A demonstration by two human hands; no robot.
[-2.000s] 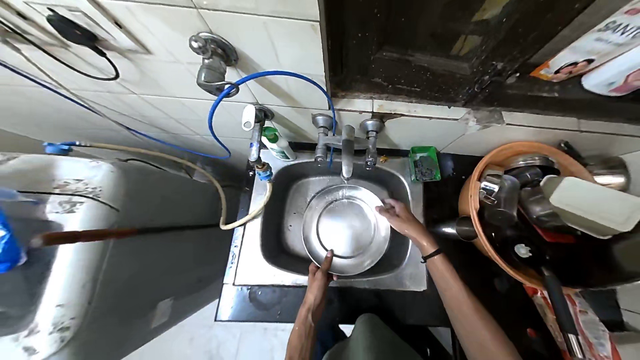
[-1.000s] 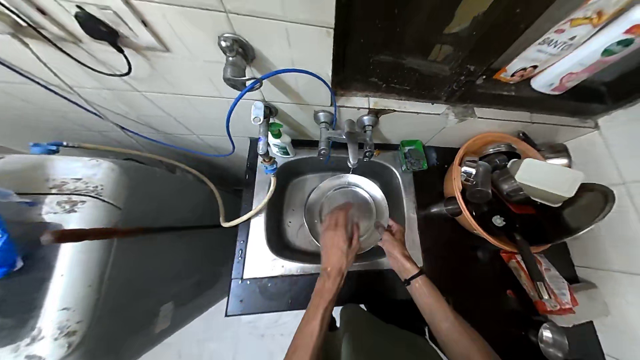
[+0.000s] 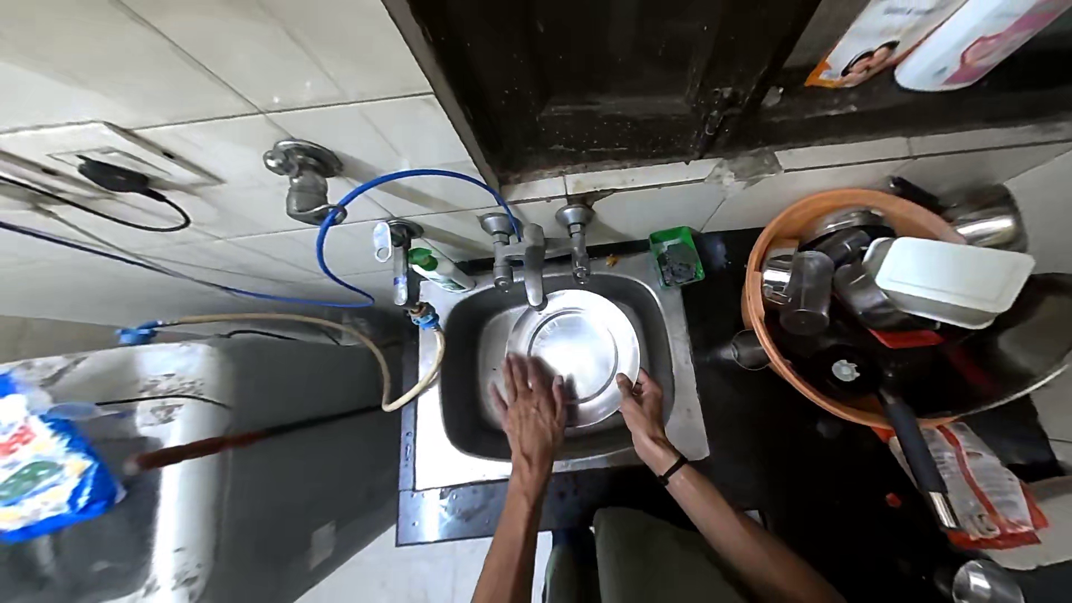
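A round steel plate (image 3: 578, 343) is held tilted in the steel sink (image 3: 481, 444), close below the tap (image 3: 533, 272). My right hand (image 3: 645, 410) grips its lower right rim, thumb on the upper face. Flat and with fingers spread, my left hand (image 3: 532, 410) lies at the plate's lower left edge; whether it touches the plate is hard to tell. Behind the sink's left corner stands a bottle with a green cap (image 3: 441, 270). A green box with a dark scrubber (image 3: 677, 256) sits at the back right corner.
On the black counter at right stands an orange tub (image 3: 758, 310) heaped with steel vessels, a white container (image 3: 955, 276) and a pan whose handle (image 3: 913, 452) sticks out. A beige hose (image 3: 335, 322) loops left of the sink. A dark cabinet (image 3: 603, 92) overhangs behind the tap.
Two seconds ago both hands held the plate's rim. My left hand then moved over the plate's face and is now at its lower left edge. My right hand stays on the right rim.
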